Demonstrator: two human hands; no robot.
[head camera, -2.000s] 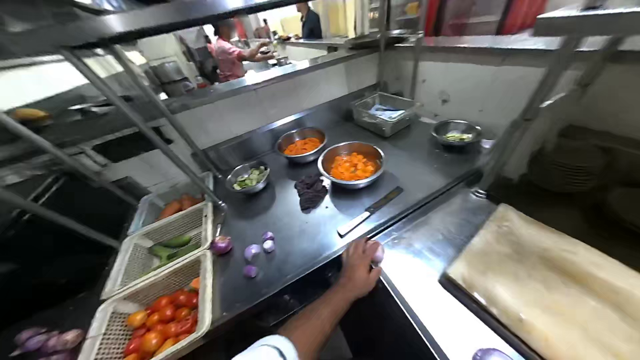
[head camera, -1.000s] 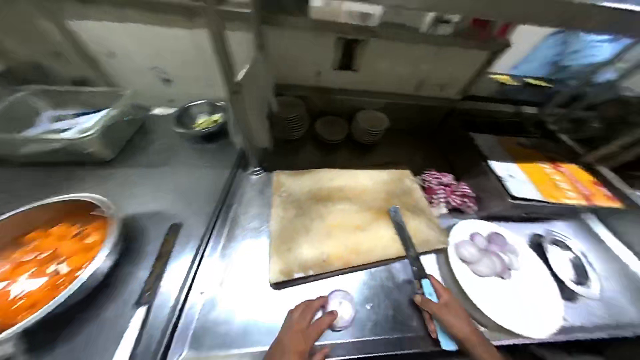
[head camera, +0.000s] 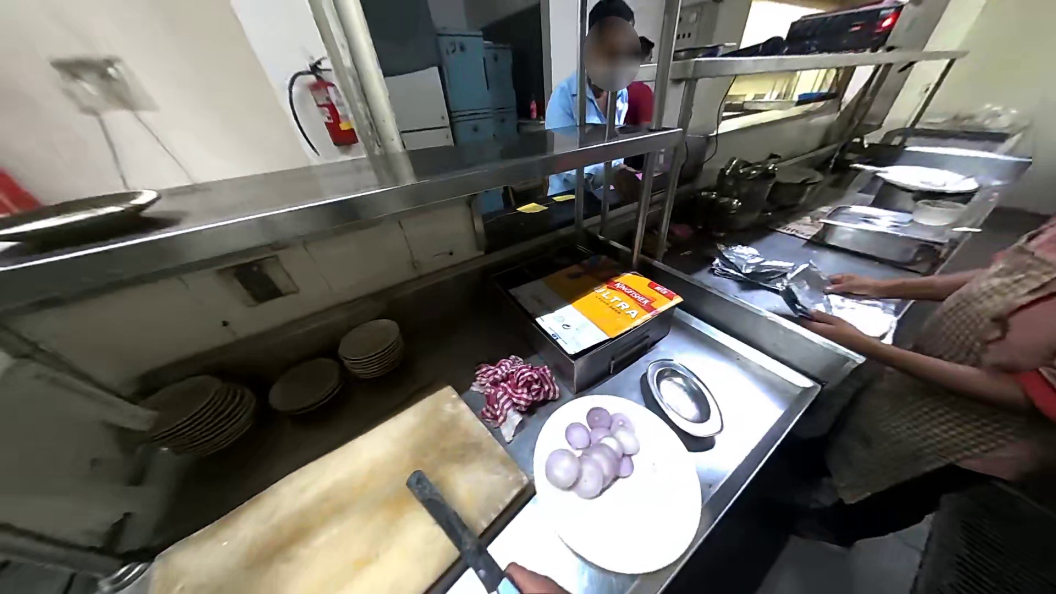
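At the bottom edge, only the fingers of my right hand (head camera: 533, 580) show, closed on the light blue handle of a kitchen knife (head camera: 452, 524). Its dark blade reaches over the near right part of a worn cutting board (head camera: 330, 503). To the right, several peeled purple onions (head camera: 592, 462) lie grouped on a white plate (head camera: 652, 528). Above the plate, a red and white checked cloth (head camera: 513, 389) is bunched beside the board. My left hand is out of view.
A metal box topped with printed cardboard (head camera: 606, 309) and an oval metal dish (head camera: 684, 398) stand beyond the plate. Plates (head camera: 371, 346) are stacked along the wall. At right a co-worker's hands (head camera: 833, 326) handle foil (head camera: 800, 285); another person stands behind the shelf.
The view has swung far to the right. One second ago my left hand was at an onion on the steel counter; it has left the view. The knife is still in my right hand.
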